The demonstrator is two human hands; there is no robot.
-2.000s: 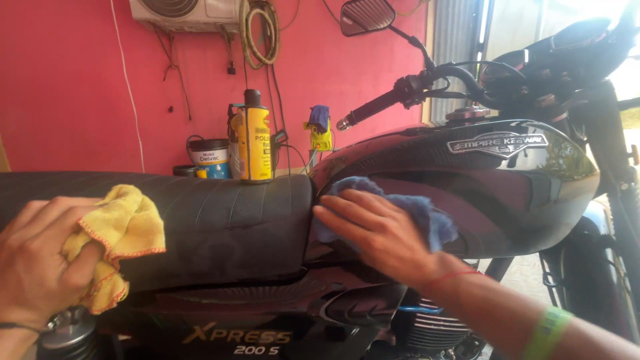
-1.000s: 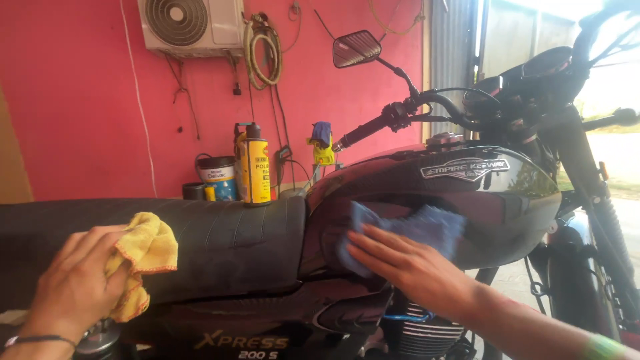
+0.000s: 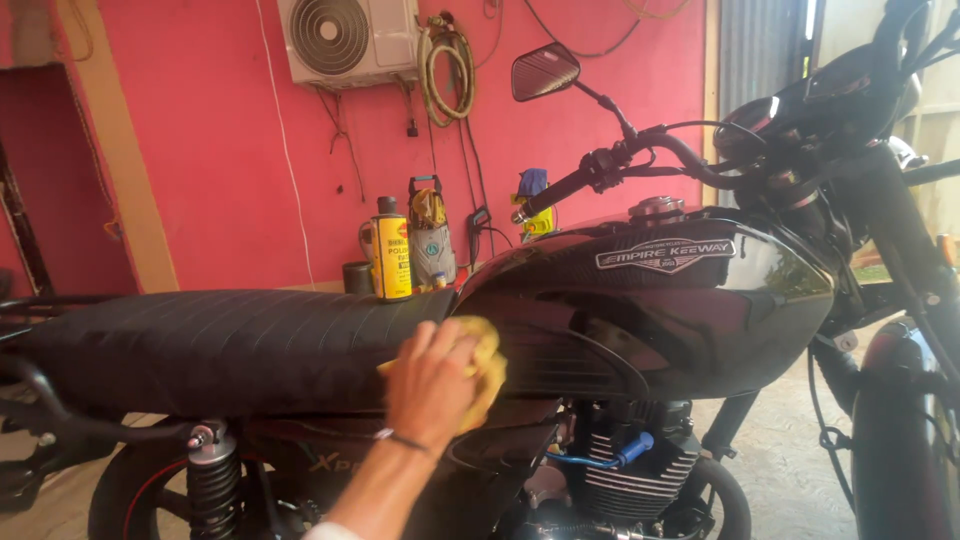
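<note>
My left hand (image 3: 431,386) holds a crumpled yellow cloth (image 3: 487,367) at the joint between the black ribbed seat (image 3: 225,345) and the rear of the glossy black fuel tank (image 3: 697,322). The hand is slightly blurred, and whether the cloth touches the tank cannot be told. Upright on the seat, just behind the tank, stands a yellow polish bottle (image 3: 392,259) with a black cap. A metal badge (image 3: 666,255) is fixed on the tank's side. My right hand is out of view, and the blue cloth is not seen.
Handlebar grip (image 3: 555,196) and mirror (image 3: 546,71) project above the tank. Below it sits the finned engine (image 3: 637,465) with a blue spark plug cap (image 3: 636,448). A pressure washer (image 3: 431,232) stands behind the seat. An air conditioner unit (image 3: 349,37) and coiled hose (image 3: 446,71) hang on the pink wall.
My left hand has moved forward from over the seat to the tank's rear edge with the yellow cloth. My right hand and the blue cloth, earlier on the tank, have left view.
</note>
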